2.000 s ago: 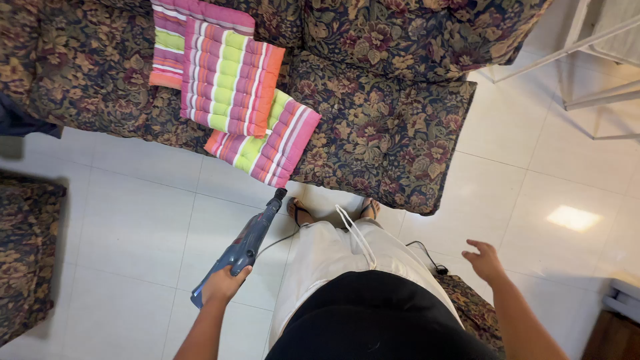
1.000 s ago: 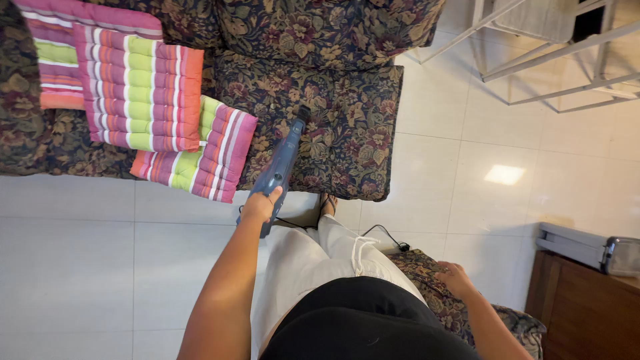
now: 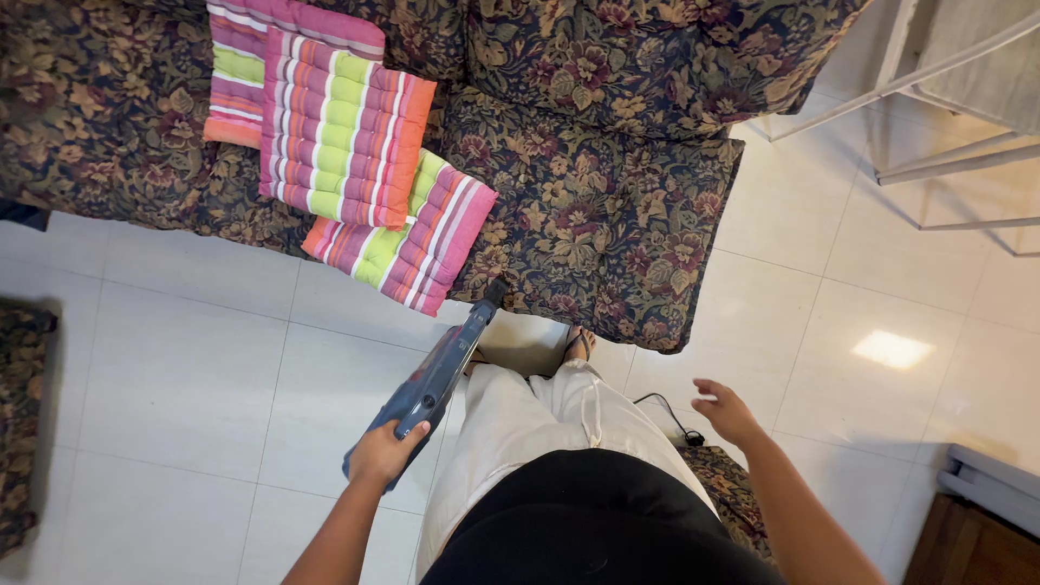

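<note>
My left hand (image 3: 382,452) is closed around the grip of a blue-grey handheld vacuum cleaner (image 3: 435,378). The vacuum's black nozzle (image 3: 497,290) is at the front edge of a floral sofa seat (image 3: 569,203), just right of the lowest striped cushion. Several padded cushions with pink, green and orange stripes lie overlapped on the sofa, a large one (image 3: 345,130) on top of a tilted one (image 3: 443,227). Out to the right, over the tiled floor, my right hand (image 3: 725,411) is empty with its fingers apart.
A black cord (image 3: 668,404) lies on the floor near my legs, by a floral upholstered piece (image 3: 727,491). Metal frame legs (image 3: 902,81) stand at the upper right. At the lower right a grey device (image 3: 995,487) rests on a wooden cabinet (image 3: 967,544). Another floral piece (image 3: 24,422) is at the far left.
One second ago the nozzle was farther in on the sofa seat; it has come back to the front edge. My right hand has lifted off the floral piece beside me. The view has shifted.
</note>
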